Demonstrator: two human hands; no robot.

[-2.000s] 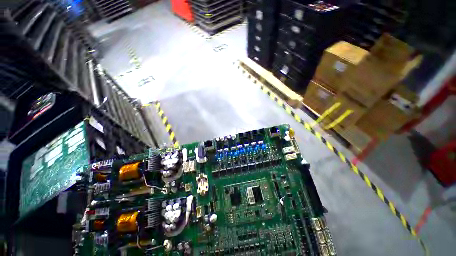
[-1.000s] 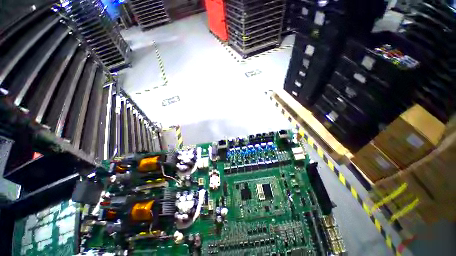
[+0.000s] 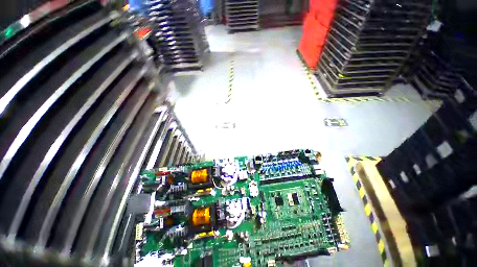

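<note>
A large green populated circuit board is held up in front of me at the bottom centre. It has two orange-yellow blocks and silver parts on its left half and a row of blue slots along its far edge. A grey square piece shows at its left edge. A blurred white patch lies at its near left corner; I cannot tell whether it is a part or a gloved fingertip. Neither of my hands can be made out clearly.
A tall rack of metal-edged shelves rises close on the left. Black trays are stacked by a wooden pallet on the right. Further racks and a red panel stand behind yellow-black floor tape.
The view has turned right and up along the aisle, with the board still in front. The tray with the white-patched green panel and the cardboard boxes have left the picture. The left rack looms larger.
</note>
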